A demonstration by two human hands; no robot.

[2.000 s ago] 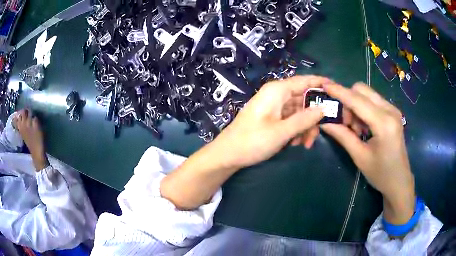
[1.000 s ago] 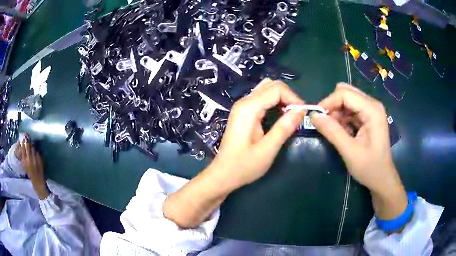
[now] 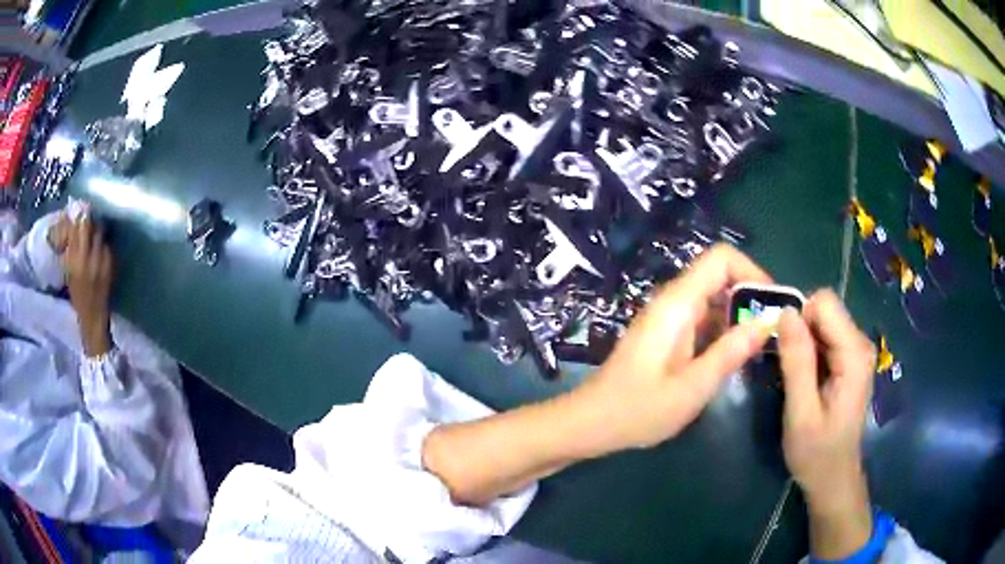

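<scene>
A small square smartwatch housing [image 3: 760,300] with a pale rim is held between my two hands, its face up, showing a small white and green patch. My left hand [image 3: 689,347] grips it from the left, thumb on its lower face. My right hand [image 3: 827,391] has its fingertips on the right side of the housing. The fingers hide the lower and right parts of it. Several display modules [image 3: 878,245] with orange-gold ribbons lie at the right, past a thin line on the green surface.
A large pile of spring clips [image 3: 463,176] lies left of my hands. A single clip [image 3: 207,229] and white pieces [image 3: 149,86] lie further left. Another person's hand [image 3: 86,270] and white sleeves are at the left edge. A grey rail [image 3: 816,68] and yellow sheets [image 3: 843,39] are beyond.
The view has shifted, so the pile appears further right and lower. The housing, seen edge-on a second ago, now shows its face. A display module now shows right of my right hand.
</scene>
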